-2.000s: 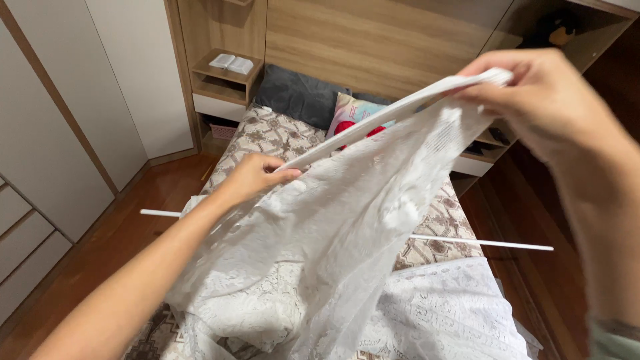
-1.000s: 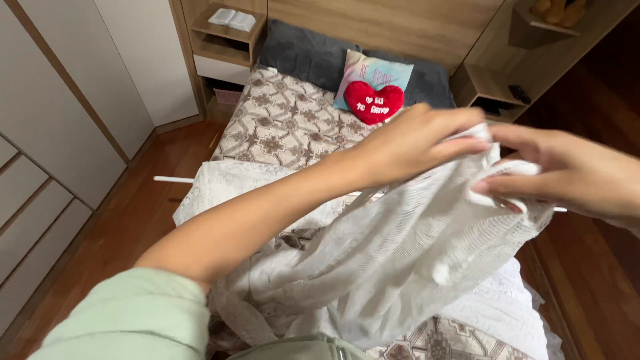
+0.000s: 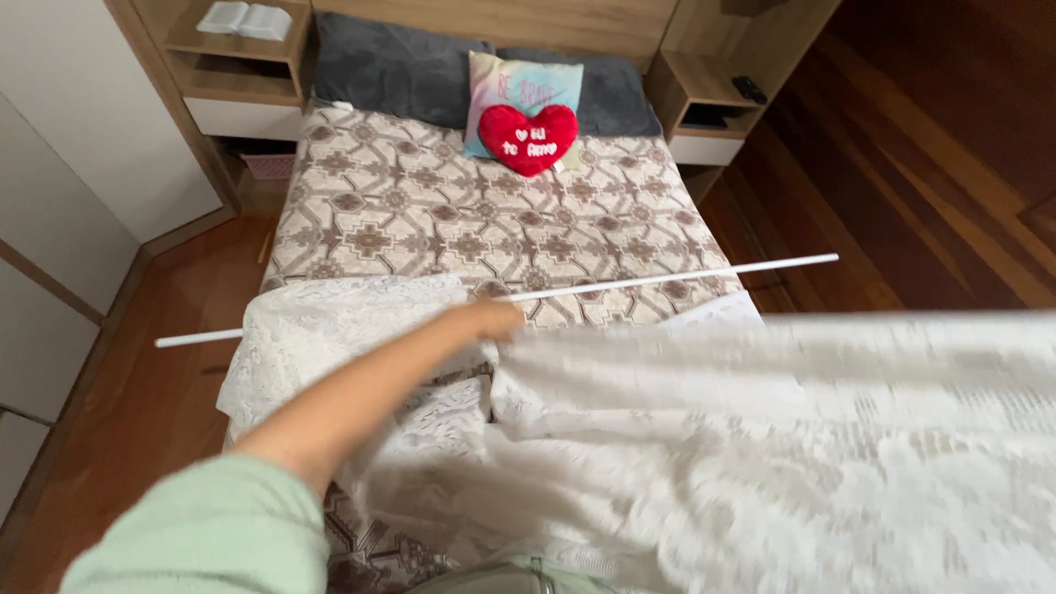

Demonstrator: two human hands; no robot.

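My left hand [image 3: 493, 318] grips the top corner of a white lace curtain [image 3: 742, 445], whose upper edge stretches out to the right side of the view. My right hand is out of view. A thin white rod [image 3: 660, 281] lies across the bed, with both ends past the mattress sides. Over the rod's left part lies a second white lace cloth [image 3: 330, 330]. More white lace fabric [image 3: 714, 312] shows on the right of the bed, partly behind the stretched curtain.
The bed [image 3: 396, 214] has a patterned cover, grey pillows [image 3: 396, 70], a printed cushion [image 3: 528, 87] and a red heart cushion [image 3: 528, 139]. Nightstands [image 3: 239, 74] flank it, one with an open book [image 3: 245, 20]. Wardrobe doors [image 3: 91, 107] stand at the left.
My hands were close together on the bunched curtain; now its top edge is spread wide to the right. My right hand has left the view, and more of the rod shows.
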